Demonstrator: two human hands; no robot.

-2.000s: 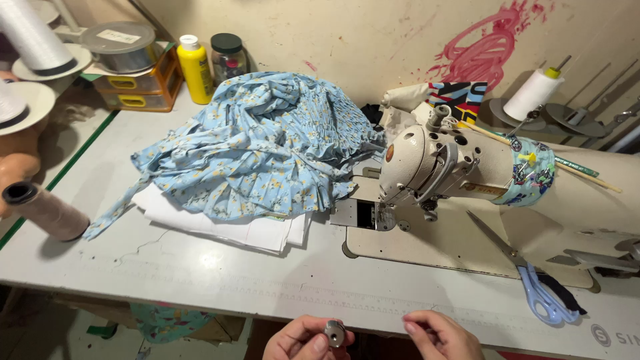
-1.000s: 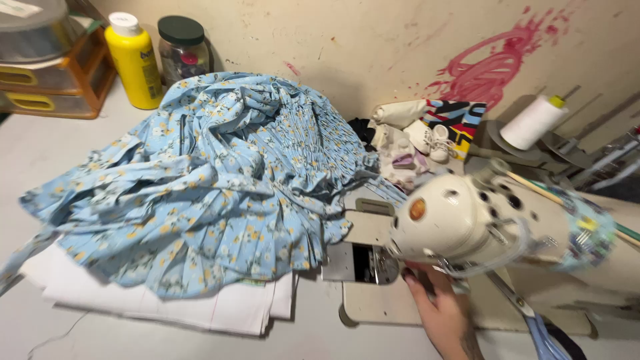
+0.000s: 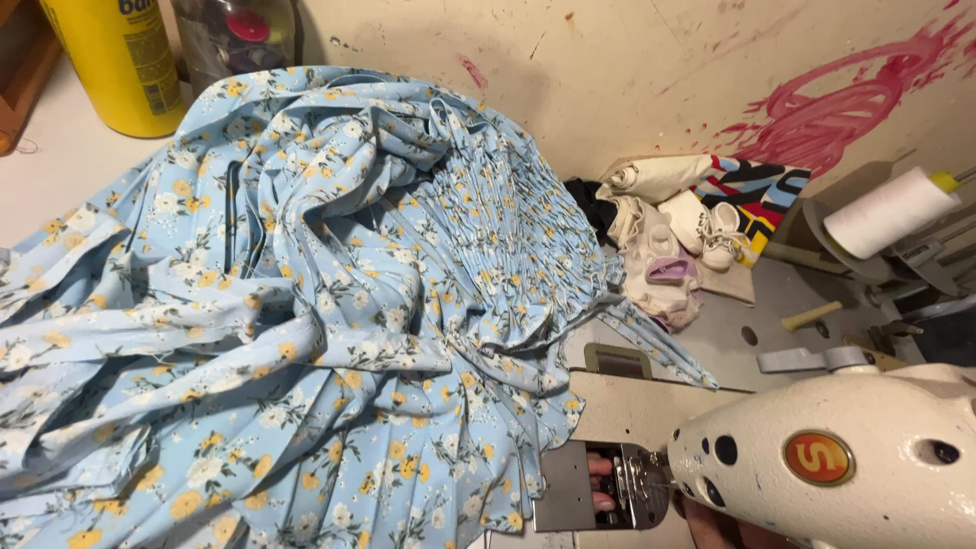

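A cream industrial sewing machine (image 3: 823, 450) stands at the lower right, its slide plate (image 3: 563, 488) drawn left of the needle area. Through the opening beside the presser foot (image 3: 634, 484), fingertips show below the bed, apparently of my left hand (image 3: 601, 488); whether they hold anything is hidden. Part of my right hand (image 3: 709, 526) is seen under the machine head, right of the needle, its fingertips mostly hidden. A light blue floral garment (image 3: 366, 305) with a gathered, shirred section lies heaped left of the machine, its lower right edge touching the slide plate.
Behind the machine are small cream and lilac cloth pieces (image 3: 659, 267), tiny white shoes (image 3: 720, 240) and a white thread cone (image 3: 888, 213) on a stand. A yellow bottle (image 3: 122, 69) and a clear jar (image 3: 236, 38) stand by the wall at upper left.
Two seconds ago both hands were at the table's front edge, the left with a small metal part. The right hand has moved to the needle area; fingers now show in the bed opening. The view has moved closer.
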